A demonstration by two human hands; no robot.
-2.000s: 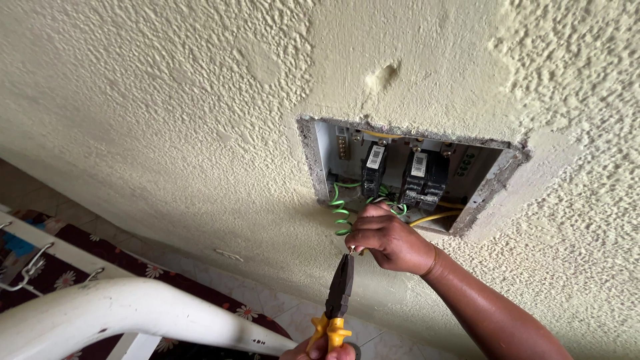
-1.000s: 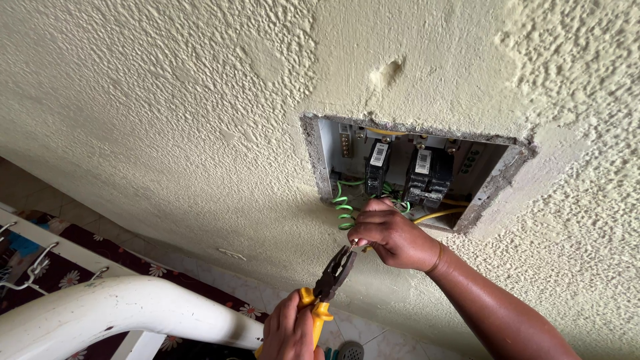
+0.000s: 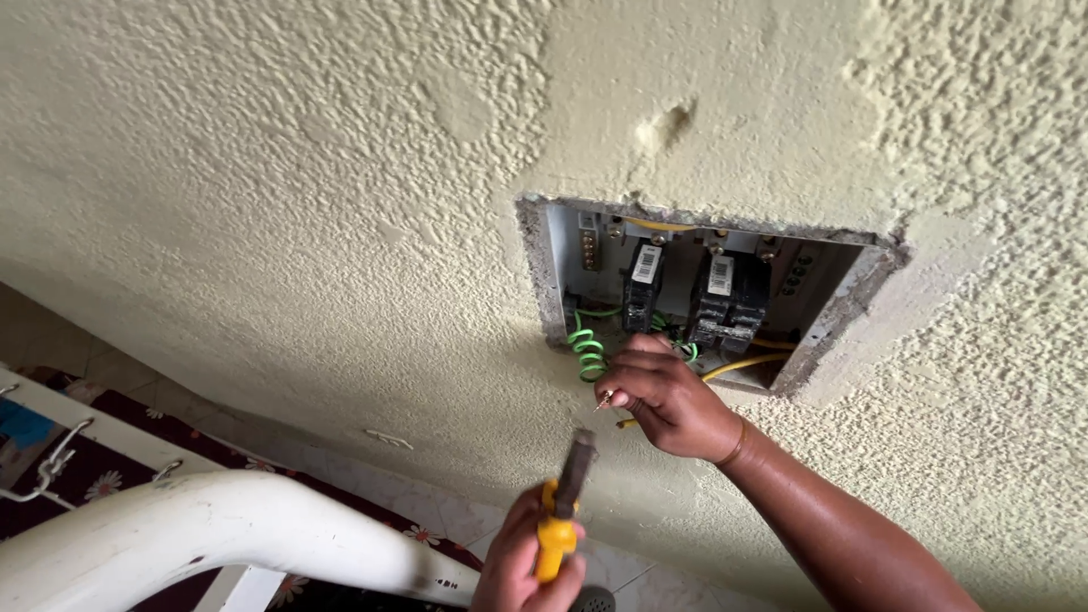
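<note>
My right hand pinches a bare copper wire end below the breakers. My left hand is closed on the yellow handles of combination pliers, whose dark jaws point up and stand apart from the wire. A coiled green wire hangs beside my right fingers. Recessed in the wall is an electrical panel box with a single black circuit breaker and a wider black breaker group. A yellow wire runs behind my right hand; a cut yellow end shows below it.
Rough textured plaster wall surrounds the box, whose edges are broken masonry. At the lower left are a thick white metal tube, a white rail with metal hooks and dark flowered fabric. Floor tiles show below.
The pliers, at the wire end two seconds ago, have moved down away from it, and their jaws, spread a second ago, now look closed. My right hand remains at the wire.
</note>
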